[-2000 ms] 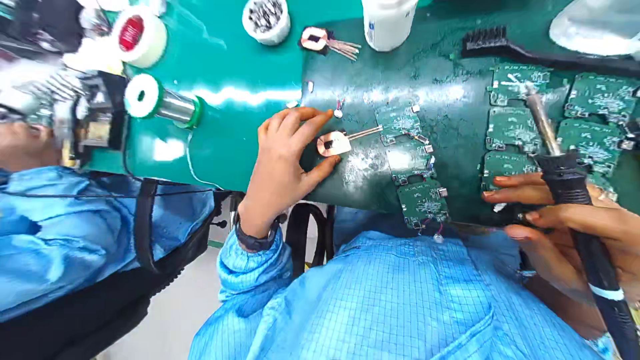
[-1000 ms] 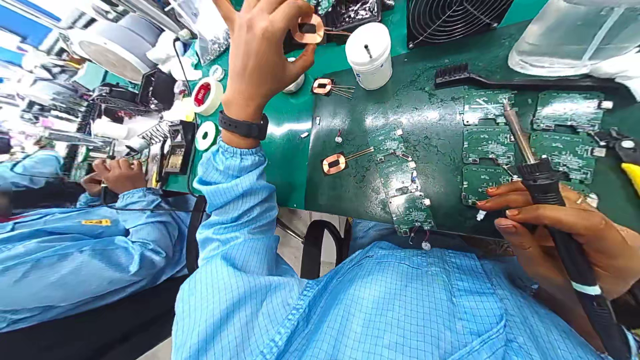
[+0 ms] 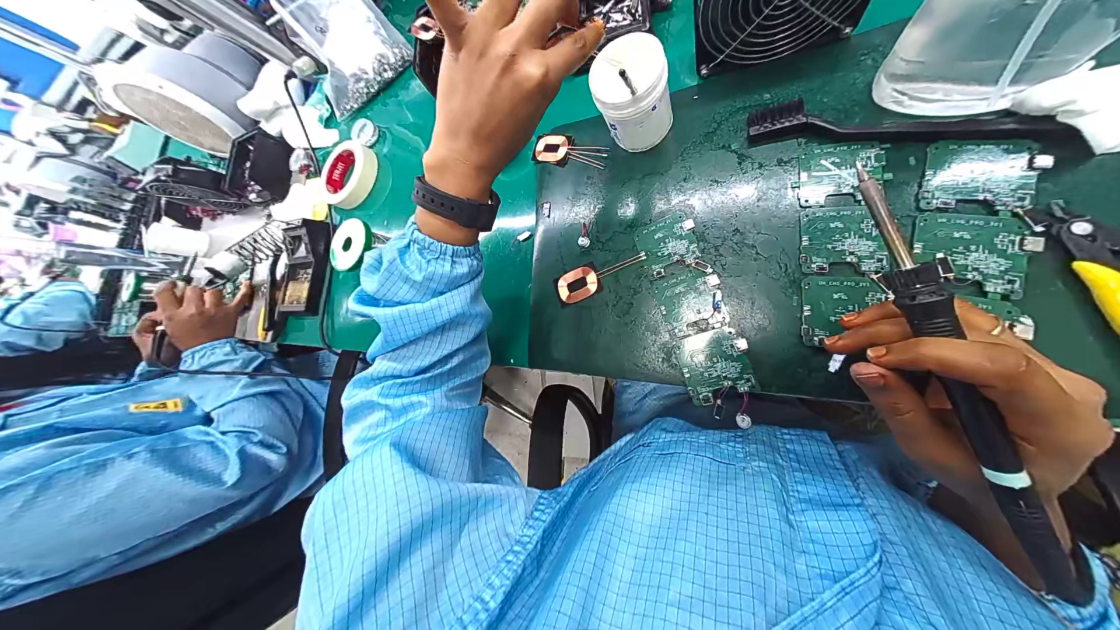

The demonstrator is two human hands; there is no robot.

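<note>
My left hand [image 3: 503, 83] reaches to the far edge of the view, over a dark tray [image 3: 427, 66]; its fingertips are partly cut off, so what they touch is unclear. My right hand [image 3: 989, 385] holds a soldering iron [image 3: 941, 324] at the right, its tip over green circuit boards [image 3: 842, 236] laid in columns. More circuit boards [image 3: 717, 359] lie overlapping near the front edge, with small wired parts. One copper coil [image 3: 579, 284] with long leads lies left of them; another coil [image 3: 553, 150] lies farther back, beside a white lidded tub [image 3: 632, 92].
A black brush [image 3: 779, 121] lies behind the boards, near a clear plastic container [image 3: 954, 66] and a fan grille [image 3: 770, 31]. Yellow-handled cutters [image 3: 1089, 254] are at far right. Tape rolls [image 3: 348, 175] stand at left, where a co-worker's hands [image 3: 197, 315] are busy at the bench.
My left hand has moved away from the coil near the boards to the far side of the bench. A second ago it was at another coil there. My right hand still holds the iron.
</note>
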